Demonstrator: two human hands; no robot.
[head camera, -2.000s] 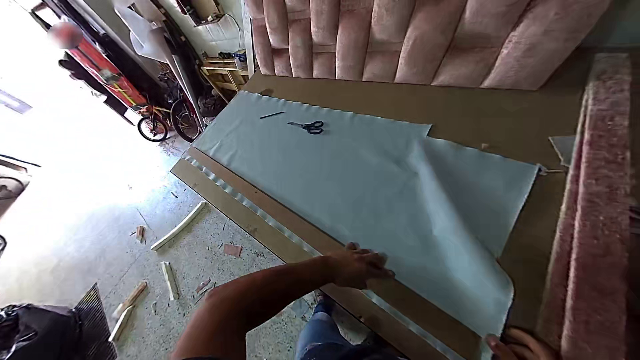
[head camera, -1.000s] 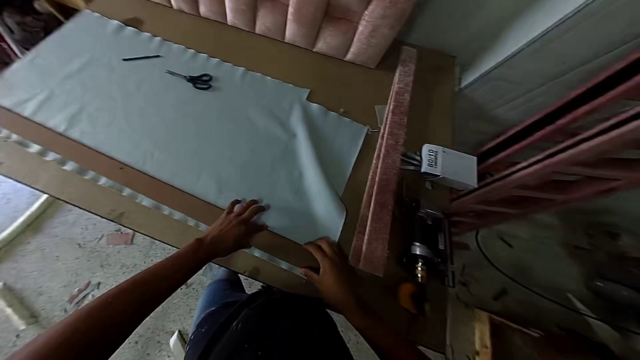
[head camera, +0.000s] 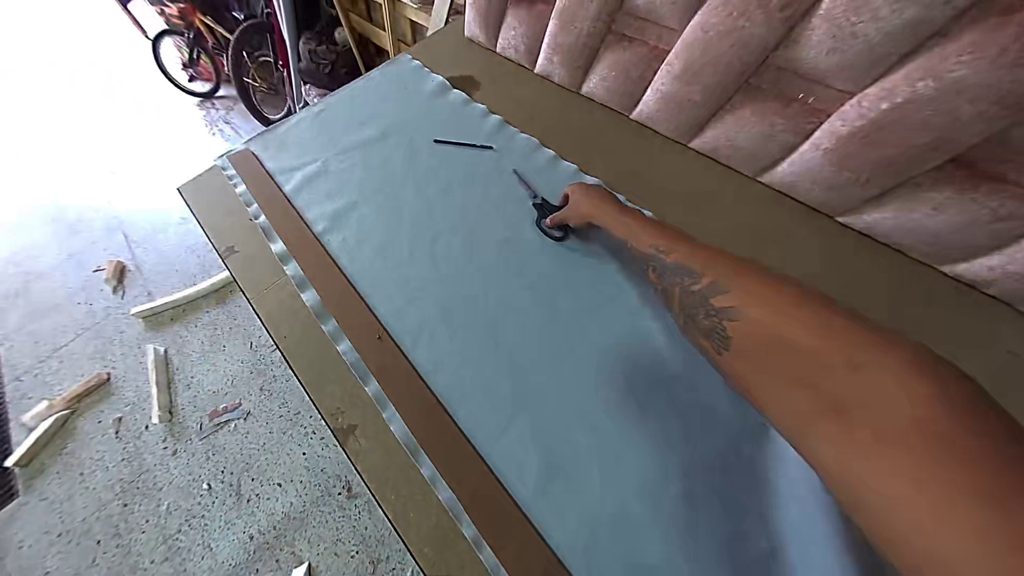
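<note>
Light blue-grey fabric (head camera: 448, 304) lies spread over the work table. My right hand (head camera: 588, 210) reaches in from the lower right, its fingers on the black handles of a pair of scissors (head camera: 546, 218), whose blades point to the upper left. To the left of the scissors a thin dark stick, possibly a pen (head camera: 464, 144), rests on the cloth. A long brown strip of board (head camera: 376, 336) runs along the near side of the fabric, and a narrow fabric edge shows beyond it. My left hand is out of view.
Pink tufted upholstered panels (head camera: 752, 88) stand along the far side of the brown table board (head camera: 216, 210). Offcuts of wood (head camera: 158, 384) are scattered over the speckled floor at left. Bicycles (head camera: 188, 60) stand at the upper left.
My right hand has left the lower right part of the cloth and reached the scissors. The left hand, on the brown strip before, has gone out of view. The view has swung left.
</note>
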